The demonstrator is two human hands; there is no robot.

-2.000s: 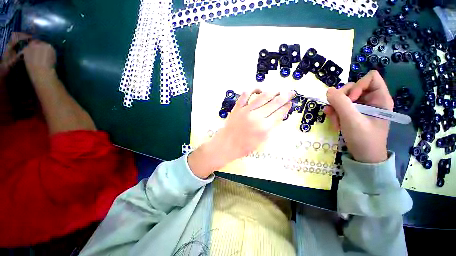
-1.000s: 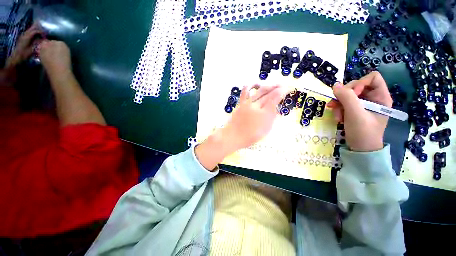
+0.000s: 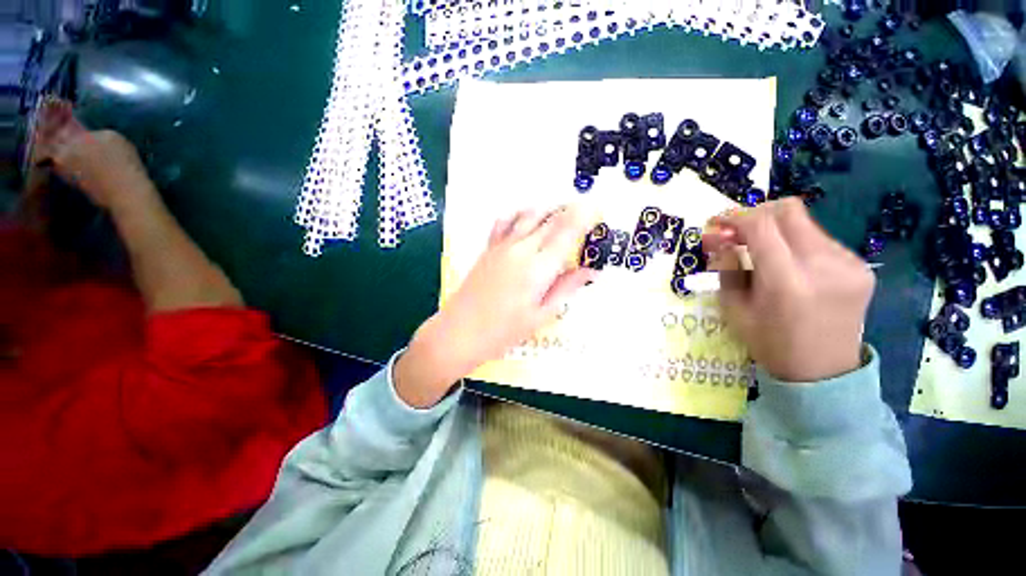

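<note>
Black housings with pale ring outlines lie on the pale work sheet, several in an upper row (image 3: 640,144) and three in a lower row (image 3: 653,236). My left hand (image 3: 495,295) lies palm down over the sheet, fingers apart, with thumb and fingertips at the left edge of the leftmost lower housing (image 3: 604,246); whether they grip it is unclear. My right hand (image 3: 797,290) is blurred and holds tweezers (image 3: 704,282) at the rightmost lower housing (image 3: 687,261). The tweezers' tips are not clear. Small pale rings (image 3: 691,325) lie near the sheet's near edge.
White die-cut ring strips (image 3: 358,124) lie beyond and left of the work sheet (image 3: 506,124). Loose dark housings (image 3: 968,225) are heaped at the right, partly on a second pale sheet (image 3: 968,388). A crumpled clear bag (image 3: 986,45) is far right. A person in red (image 3: 214,371) sits left.
The leftmost lower housing now sits further right, beside the other two. My left hand has moved slightly left and nearer me. My right hand has turned and moved down, hiding most of the tweezers.
</note>
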